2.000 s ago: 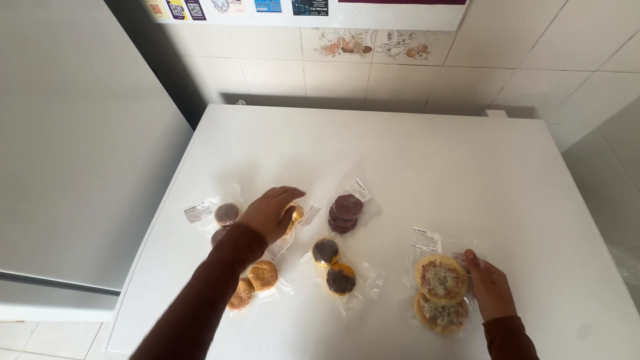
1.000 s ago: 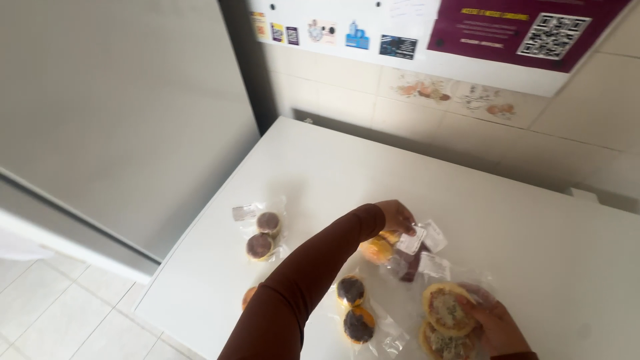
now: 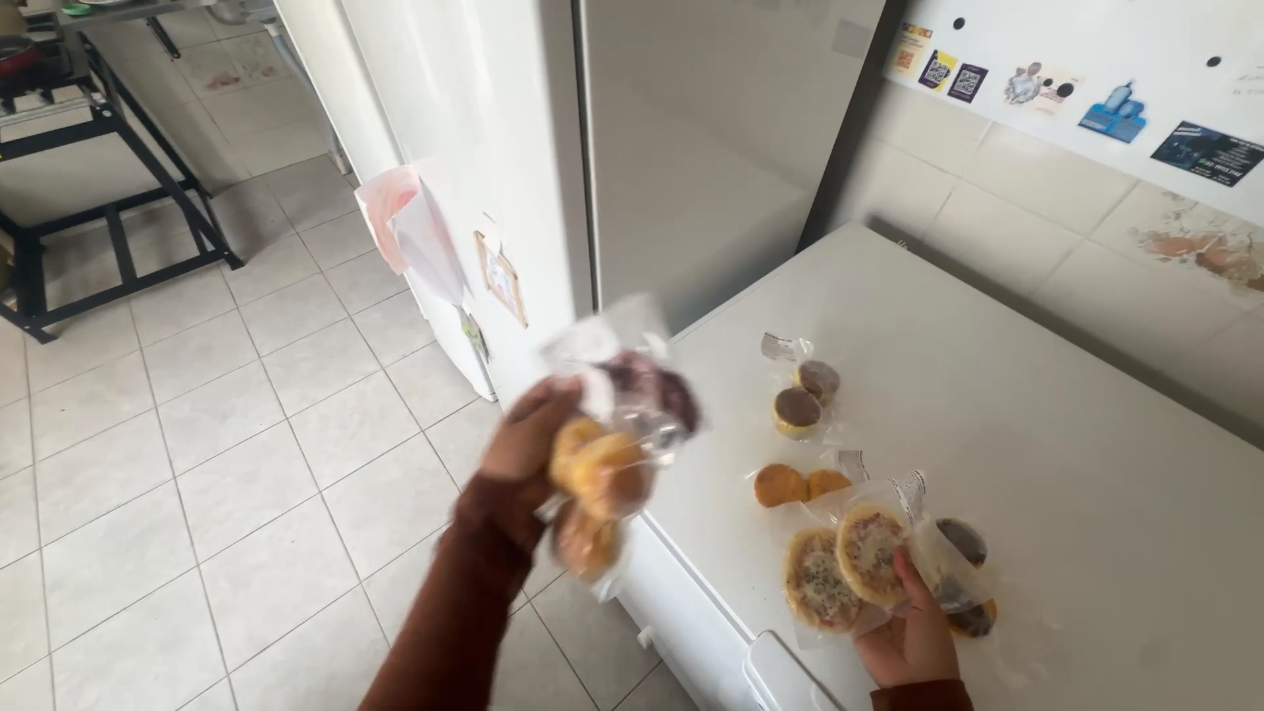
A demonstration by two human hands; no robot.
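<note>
My left hand point(image 3: 538, 434) holds plastic bags up off the white top's left edge; one has dark reddish round pieces point(image 3: 647, 385), another golden-yellow baked pieces point(image 3: 602, 469). They are blurred. My right hand point(image 3: 913, 632) grips a clear bag with two mini pizzas point(image 3: 869, 558) over the white top. Partly behind that bag lies a bag of dark-topped yellow cakes point(image 3: 963, 543). Orange-brown round cakes point(image 3: 780, 486) in a bag are just above the pizzas, and farther back a bag holds two brown-topped small cakes point(image 3: 798, 410).
The white appliance top point(image 3: 1086, 444) has a handle point(image 3: 780, 671) at its front. A refrigerator point(image 3: 711, 138) stands behind its left end, papers on its side. A black metal stand point(image 3: 118, 217) is on the tiled floor point(image 3: 296, 474). A board point(image 3: 1136, 69) with magnets hangs on the tiled wall.
My left hand has lifted the dark reddish and golden-yellow bags from the top and carried them left past its edge. My right hand has moved the pizza bag beside the dark-topped cakes. The view has swung left.
</note>
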